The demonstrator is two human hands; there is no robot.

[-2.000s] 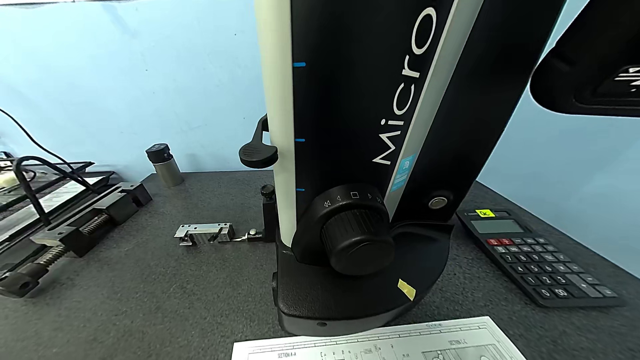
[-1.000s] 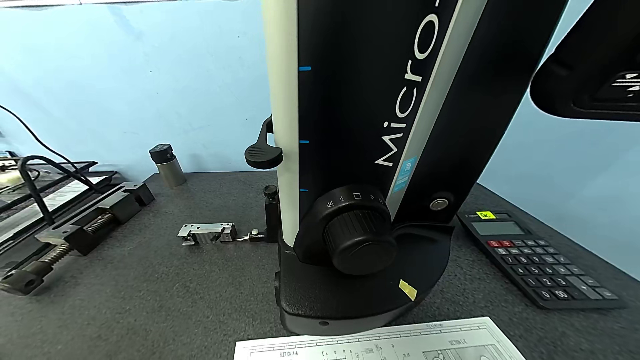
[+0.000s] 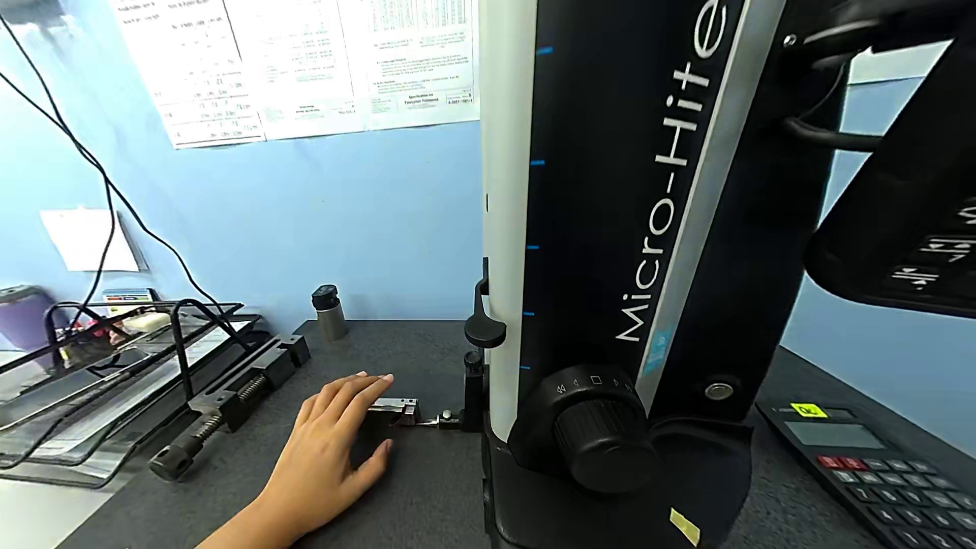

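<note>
My left hand [image 3: 324, 457] reaches in from the bottom, its fingers over the left part of a small machined metal part [image 3: 402, 407] on the dark granite surface. Thumb and fingers are apart; whether the fingertips touch the part cannot be told. The probe [image 3: 446, 418] of a Micro-Hite height gauge [image 3: 602, 229] points left, its tip at or very near the part's right end. A ribbed black knob [image 3: 606, 446] sits low on the gauge's front. My right hand is out of view.
A screw vise [image 3: 248, 393] lies at left beside a black wire tray [image 3: 179, 351] with papers. Behind stands a small black-topped metal cylinder [image 3: 329, 313]. At right are a calculator [image 3: 877, 465] and the gauge's control panel [image 3: 907, 229]. Printed sheets [image 3: 305, 69] hang on the blue wall.
My left hand has come into view over the small metal part, which earlier lay uncovered. The view has tilted up, showing more wall.
</note>
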